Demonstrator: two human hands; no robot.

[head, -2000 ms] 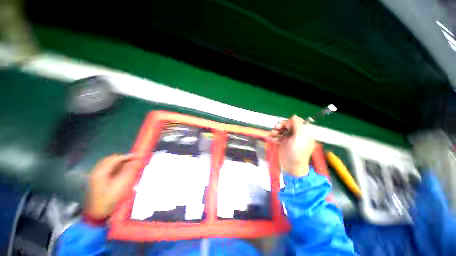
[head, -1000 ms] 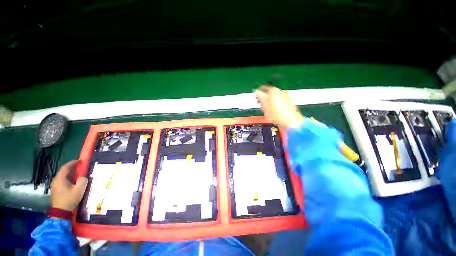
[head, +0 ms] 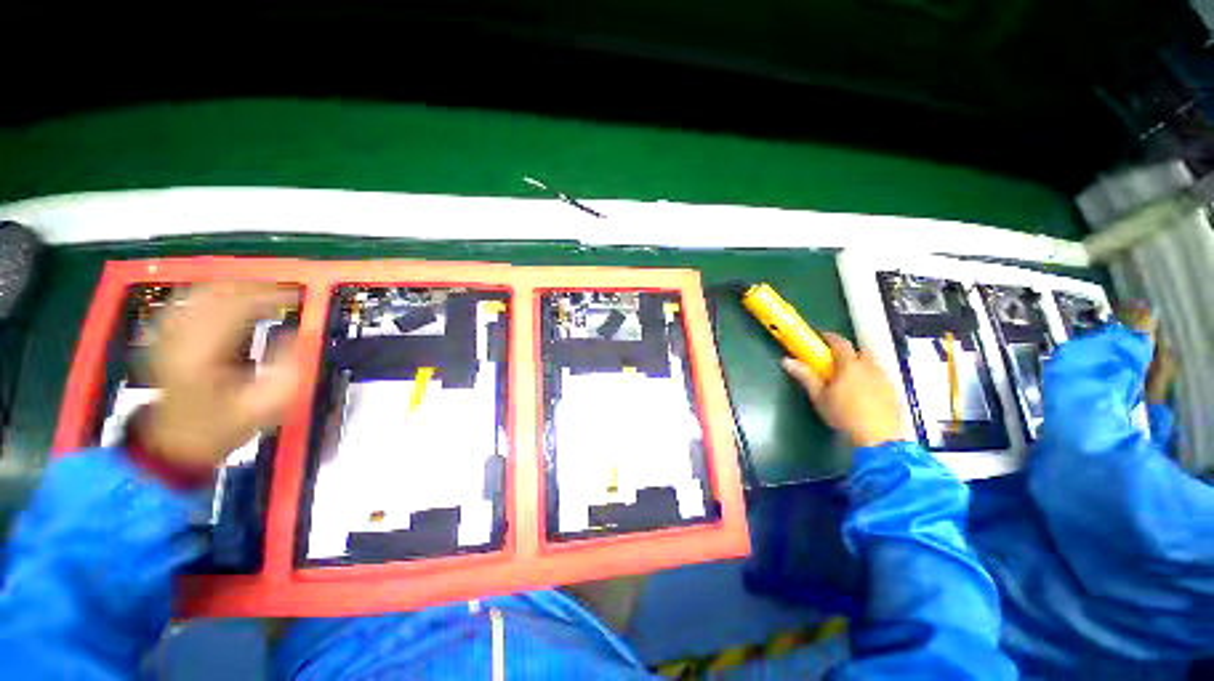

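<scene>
A red-orange foam tray (head: 523,439) lies in front of me with three open tablet units. The middle tablet unit (head: 406,452) and the right tablet unit (head: 626,432) show white panels, dark patches and short orange strips. My left hand (head: 213,373), blurred, is over the left tablet unit (head: 246,499) and hides much of it; its fingers look apart and nothing shows in it. My right hand (head: 855,395) grips the rear end of a yellow screwdriver (head: 788,330), right of the tray, its front pointing up and left.
A thin dark stick (head: 570,200) lies across the white rail (head: 400,217) beyond the tray. A white tray (head: 872,319) with tablets is at the right, with a neighbour's blue sleeve (head: 1098,412) over it. A dark round dish (head: 16,260) is cut off at the left edge.
My right hand has moved from the rail down to the screwdriver and taken hold of it. The thin stick now lies on the rail. My left hand has moved from the tray's edge over the left tablet.
</scene>
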